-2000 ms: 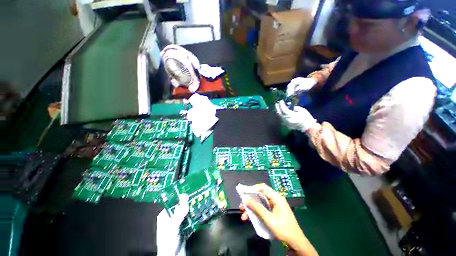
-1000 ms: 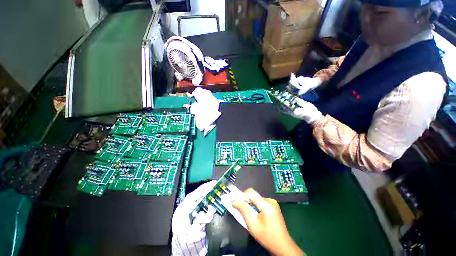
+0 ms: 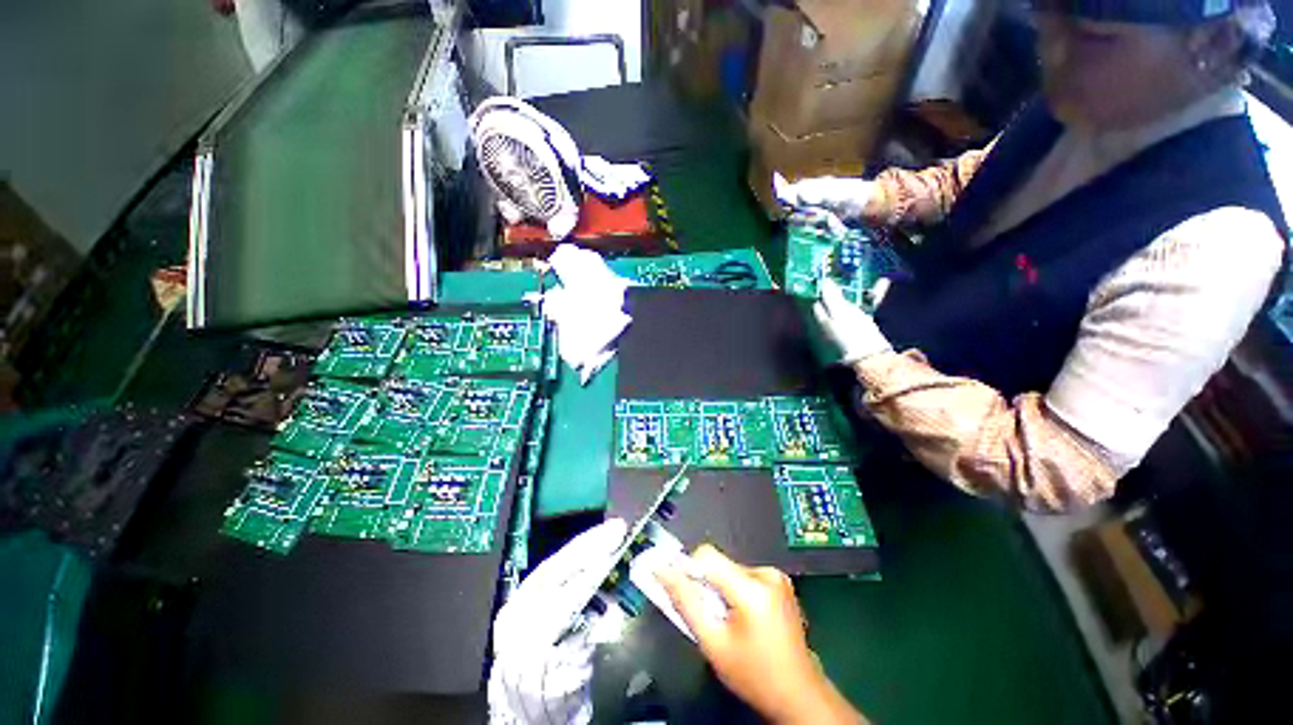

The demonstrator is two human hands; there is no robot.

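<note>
My left hand (image 3: 556,609), in a white glove, holds a green circuit board (image 3: 655,507) on edge near the bottom centre. The board is tilted, with one face turned towards my right hand. My right hand (image 3: 737,616) is bare and grips a white strip (image 3: 674,584) against or close to the board's component side; whether they touch is unclear. Part of the board is hidden by the glove and the strip.
Circuit boards lie in rows on a black mat (image 3: 383,609) at left and a second black mat (image 3: 702,340) at right. A white cloth (image 3: 583,309), fan (image 3: 525,167) and conveyor (image 3: 319,170) are beyond. A coworker at right holds another board (image 3: 834,261).
The board in my left hand has turned from nearly flat to on edge, and my right hand has brought the strip to it. The coworker's board has turned face-on.
</note>
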